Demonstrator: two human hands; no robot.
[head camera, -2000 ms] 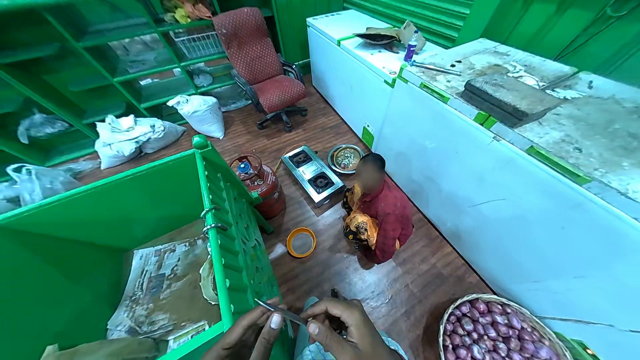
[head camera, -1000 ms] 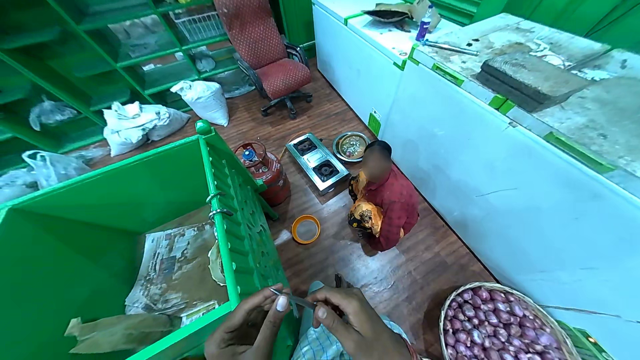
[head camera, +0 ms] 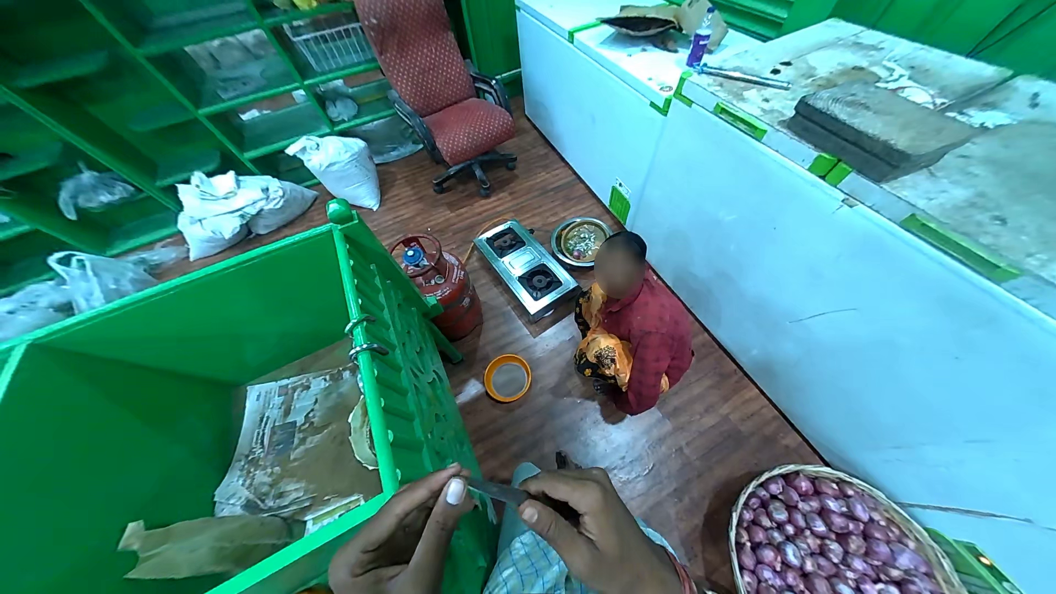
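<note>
Near the bottom middle, my right hand (head camera: 590, 524) grips a small knife (head camera: 499, 492) by its dark handle end, with the blade pointing left. My left hand (head camera: 412, 528) pinches at the blade's tip between thumb and fingertips; whether anything small is held there cannot be told. Both hands are close together above my lap, beside the green bin's rim. A wicker basket (head camera: 737, 511) full of red onions (head camera: 825, 528) stands at the lower right.
A person (head camera: 648, 330) crouches by a two-burner gas stove (head camera: 528, 268), a steel bowl (head camera: 561, 241) and a red gas cylinder (head camera: 454, 289). An orange-rimmed sieve (head camera: 508, 358) lies on the floor. Left is a green bin (head camera: 165, 313); white chest freezers (head camera: 759, 231) line the right.
The knife and both hands stay close together; the blade's angle has shifted slightly. The crouching person remains in the same place beside the stove.
</note>
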